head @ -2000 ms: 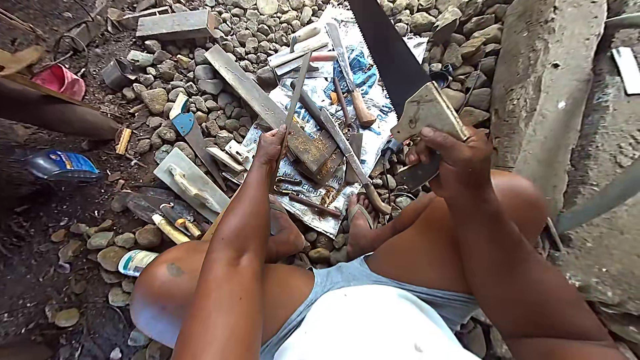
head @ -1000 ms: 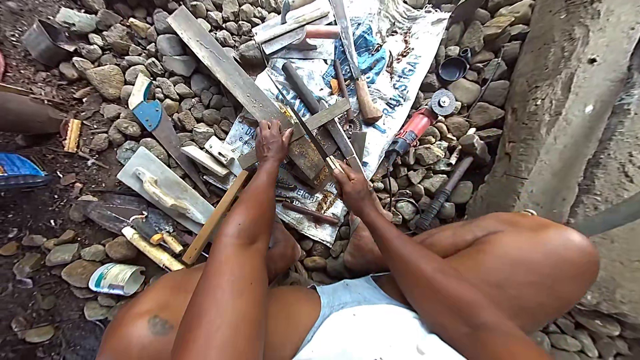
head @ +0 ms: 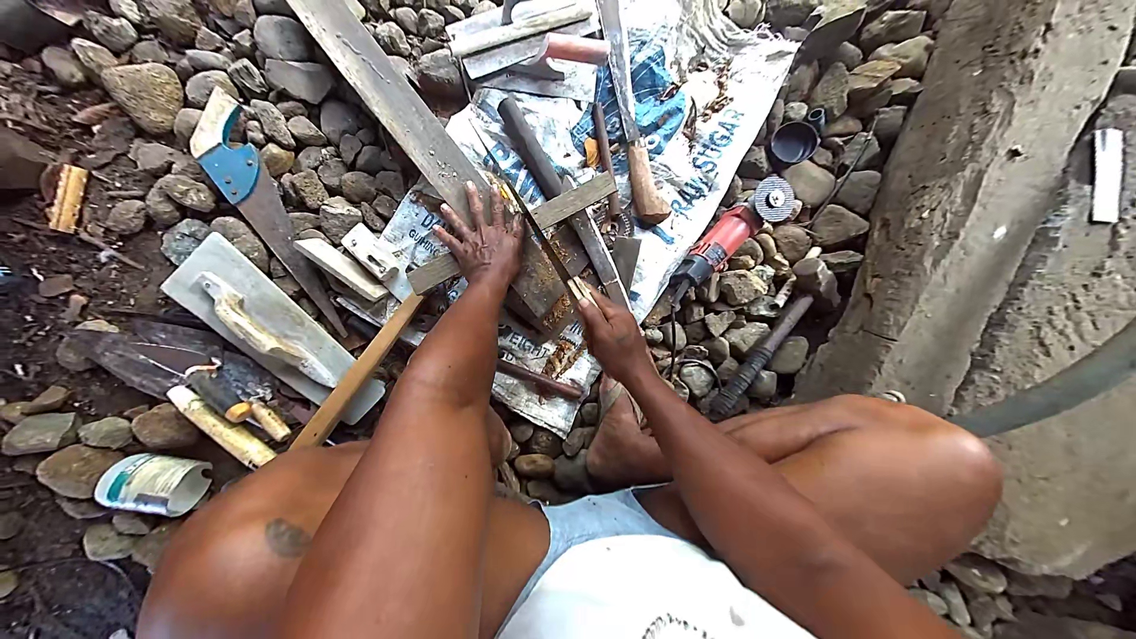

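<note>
My left hand (head: 486, 240) presses flat, fingers spread, on a wooden strip (head: 577, 199) that lies across a long grey board (head: 390, 98). My right hand (head: 612, 333) grips the wooden handle of a handsaw (head: 543, 238), seen nearly edge-on, its dark blade angled up past my left fingers over the strip. Another brown wooden piece (head: 359, 368) meets the strip's left end and slants toward my knee. Sawdust (head: 557, 312) lies by the near end of the board. Beyond the strip rests a dark bar-like tool (head: 531, 146), and beside it a chisel-like tool with a wooden handle (head: 648, 186).
A red angle grinder (head: 729, 238) lies on stones at right, near a concrete ledge (head: 950, 195). At left are a blue-and-white-handled saw (head: 275, 213), a plastering float (head: 266, 324), trowels (head: 146, 359) and a cut plastic container (head: 153, 484). A printed sack (head: 710, 169) lies under the tools.
The saw in my right hand was raised at the right two seconds ago; it has come down to the strip. My left hand has gone from holding the strip to lying flat on it.
</note>
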